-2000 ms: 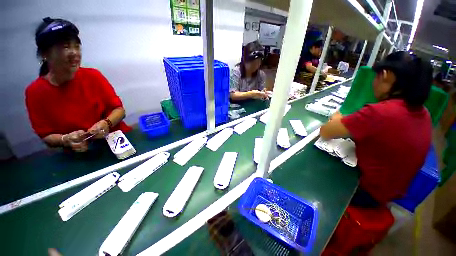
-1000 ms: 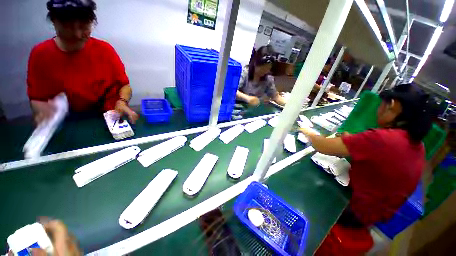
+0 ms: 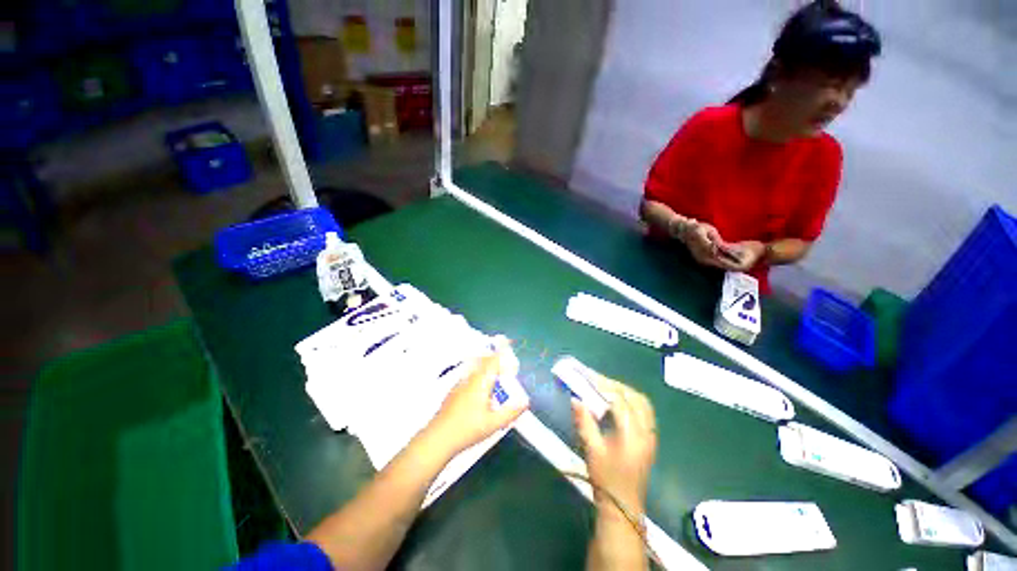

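A fanned pile of white retail packs (image 3: 379, 374), printed faces up, lies on the bench left of centre. My left hand (image 3: 468, 407) is at the pile's right end, its fingers closed around the end of a printed pack (image 3: 511, 393) with a small blue block; whether that pack is lifted is unclear. My right hand (image 3: 625, 441) is just to the right, over the belt's near rail, and grips a short-looking white pack (image 3: 580, 385) with a dark mark. The rest of this pack is hidden or foreshortened.
White packs (image 3: 730, 387) lie on the belt at right. A white bottle (image 3: 341, 271) and a blue basket (image 3: 273, 243) stand behind the pile. A green bin (image 3: 123, 446) is lower left. A person (image 3: 742, 178) across the belt holds something small above printed packs.
The view has swung left, bringing in the pile, bottle, left-hand basket and green bin; the small parts basket has left view. Both my hands now show, where one showed at the lower left before.
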